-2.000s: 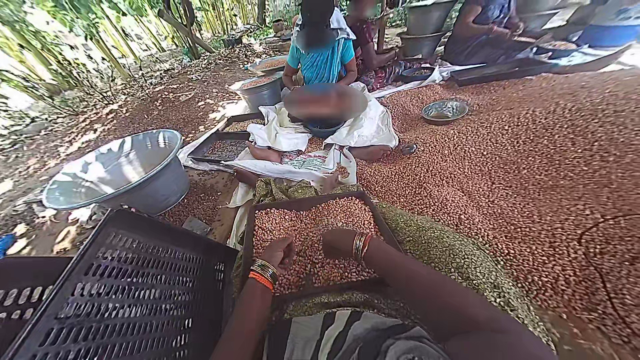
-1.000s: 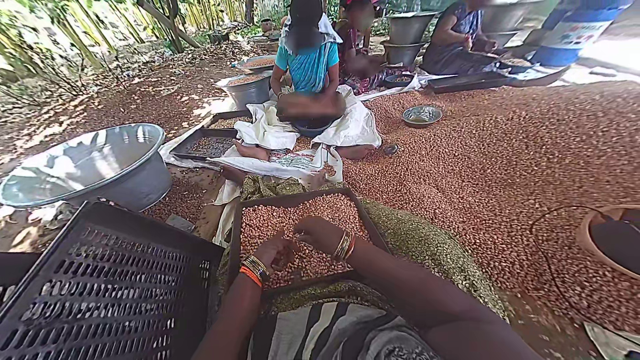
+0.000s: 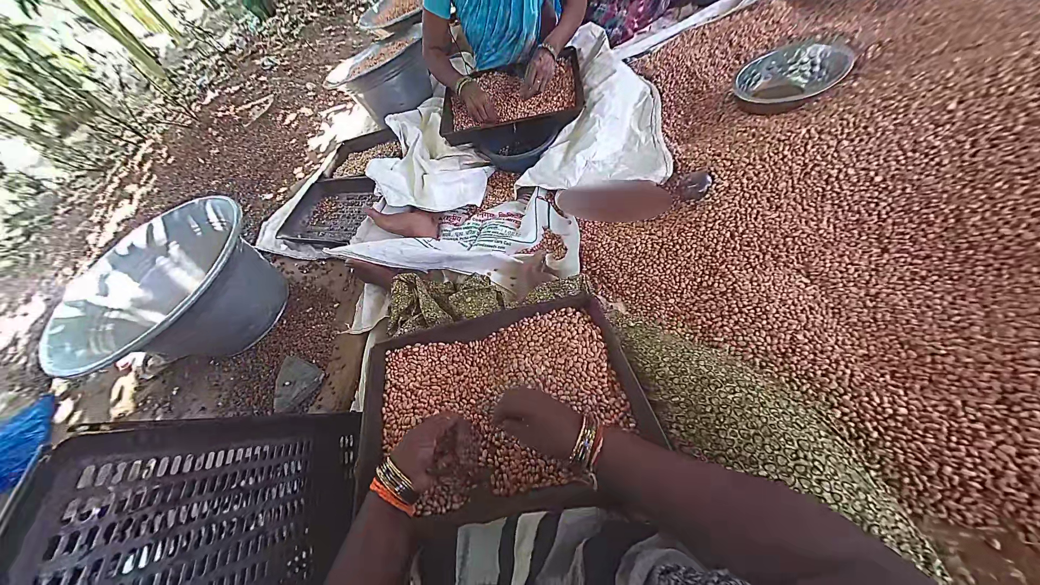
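A dark shallow tray [image 3: 479, 329] rests on my lap, filled with small reddish-brown nuts or seeds [image 3: 536, 349] that look like shelled peanuts. Over its lower left part is my left hand [image 3: 435, 455], palm turned inward and fingers curled, touching the heap; whether nuts lie in the palm is hard to tell. My right hand [image 3: 540, 422] is bent down at the tray's middle, its fingertips hidden under the hand among the nuts. Bangles circle both wrists. A thin gap of nuts lies between the hands.
A black slotted plastic crate [image 3: 187, 496] stands at my left, a tilted metal tub [image 3: 252, 301] beyond it. Opposite, a person's hands [image 3: 479, 101] work in another tray [image 3: 581, 93]. A large heap of nuts [image 3: 796, 268] spreads at right, with a metal bowl [image 3: 792, 77] on it.
My hands, near each other over the tray one second ago, are now slightly apart and lower in it. The view has tilted downward.
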